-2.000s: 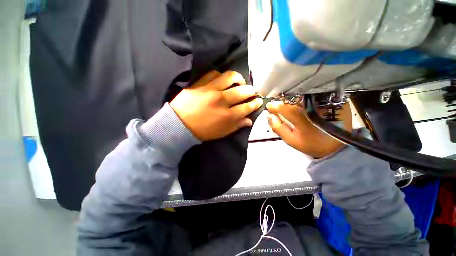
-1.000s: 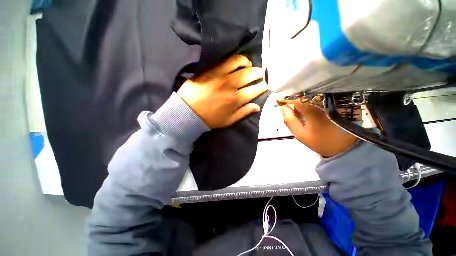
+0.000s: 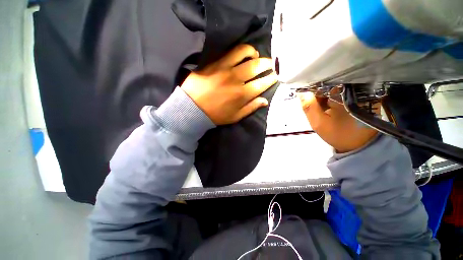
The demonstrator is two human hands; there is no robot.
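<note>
A large dark fabric panel (image 3: pixel 101 101) lies over the left of the table, with a rounded end near the front edge. My left hand (image 3: pixel 231 86) lies on the panel, palm down with fingers spread, fingertips at its right edge beside the machine. The white sewing machine head (image 3: pixel 325 56) with a blue stripe is at upper right. My right hand (image 3: pixel 337 119) is right of the needle area, partly behind the machine head and a black cable; its fingertips are at the metal parts. Whether it holds anything cannot be seen.
A measuring tape strip (image 3: pixel 259 189) runs along the white table's front edge. A black cable (image 3: pixel 401 136) crosses in front of my right hand. A dark slab (image 3: pixel 412 111) lies at right. A blue crate (image 3: pixel 348 218) is below the table. A white earphone cord (image 3: pixel 271 223) hangs over my chest.
My right hand has moved right, away from the fabric edge and my left hand. The panel's edge and my left hand now sit left of the needle area. The small dark tool seen earlier is no longer visible.
</note>
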